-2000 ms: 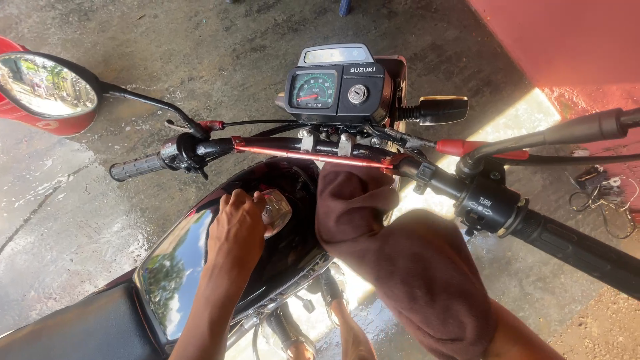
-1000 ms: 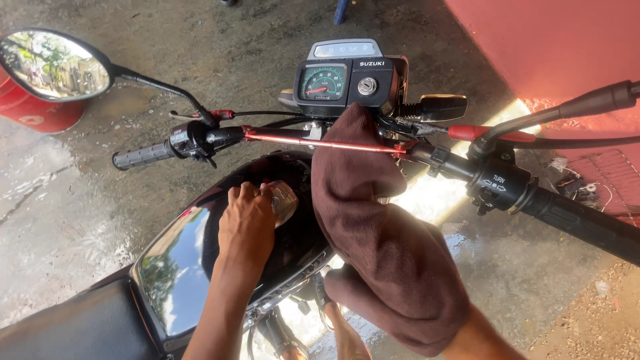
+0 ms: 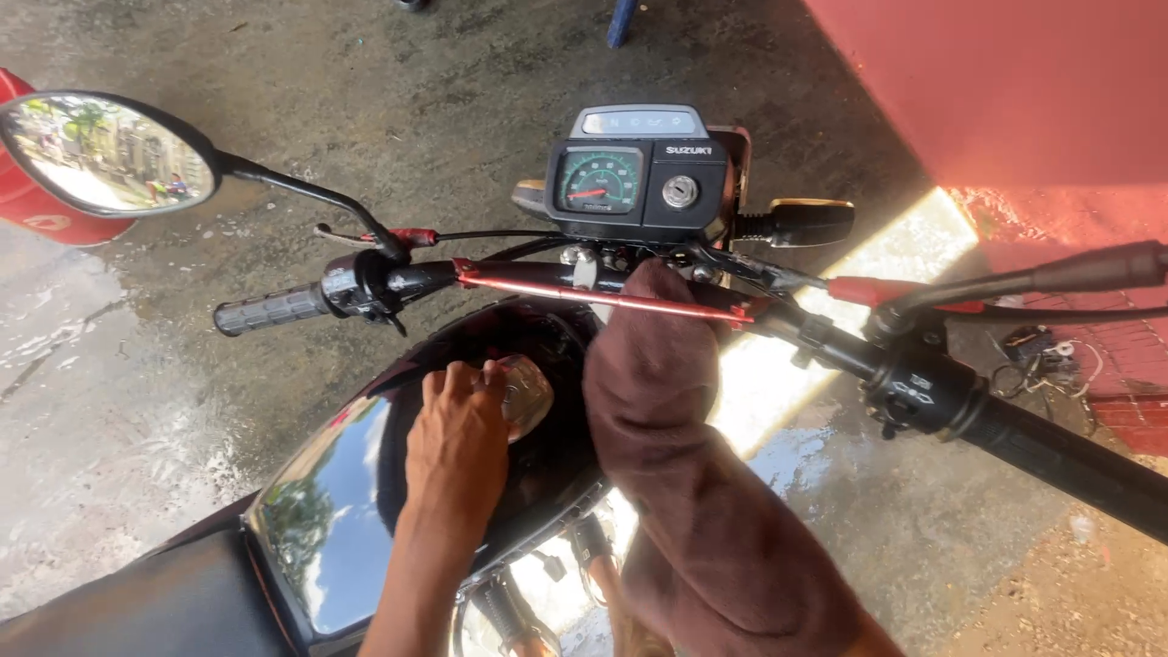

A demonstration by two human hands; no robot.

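My left hand (image 3: 461, 424) rests on the glossy black fuel tank (image 3: 538, 474) of a motorcycle, its fingers curled against the round fuel cap (image 3: 526, 397). A brown cloth (image 3: 657, 392) wraps my right hand and forearm. Its covered end reaches under the red crossbar (image 3: 593, 297) of the handlebar, close below the instrument cluster (image 3: 639, 187); the hand inside is hidden, so whether its fingers grip anything does not show. The ignition lock (image 3: 680, 192) sits to the right of the speedometer (image 3: 599, 182).
Left are a rubber grip (image 3: 274, 310), a mirror (image 3: 114, 155) and a red container (image 3: 64, 214). Right are another grip (image 3: 1077, 465), a mirror stem (image 3: 1049, 278), a turn signal (image 3: 812, 222) and a red wall (image 3: 1022, 100). The black seat (image 3: 146, 593) is lower left; the concrete floor (image 3: 383, 82) looks wet in places.
The cloth-covered hand has moved from the lower edge of the instrument cluster, over the crossbar, down to beneath the crossbar. My left hand has stayed at the fuel cap.
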